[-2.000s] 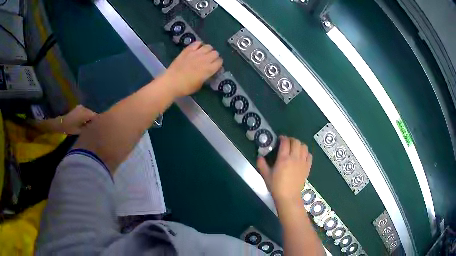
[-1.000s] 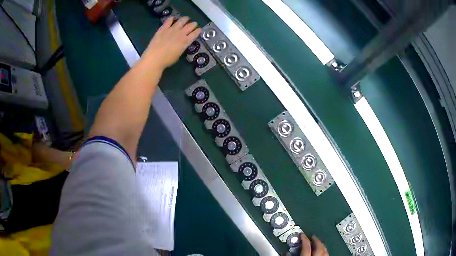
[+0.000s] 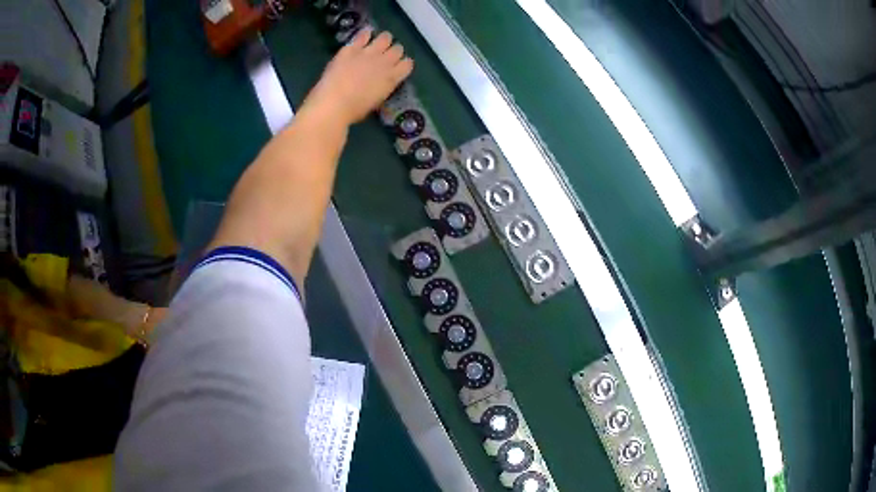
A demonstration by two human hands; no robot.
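Note:
My left hand [image 3: 365, 75] reaches to the upper part of a row of silver-grey jig plates on the green conveyor. Its fingers rest at the plates there; whether they grip one is hidden. Just below it, a jig plate [image 3: 467, 236] holds four black rings with pale centres. Another such jig plate [image 3: 482, 386] lies below, slightly offset, and a third jig plate [image 3: 472, 411] touches its lower end and runs out of the picture. My right hand is not in the picture.
Flat silver plates with four pale rings [image 3: 520, 231] [image 3: 617, 420] lie beside the white rail [image 3: 538, 163]. A metal rail [image 3: 389, 360] edges the near side. A red object [image 3: 231, 27] is at upper left. A person's hand [image 3: 120, 317] and a printed sheet [image 3: 336, 413] are at left.
The view has shifted, and the plates appear lower. The plate by my left hand now lies close beside the four-ring silver plate. My right hand has gone out of the picture.

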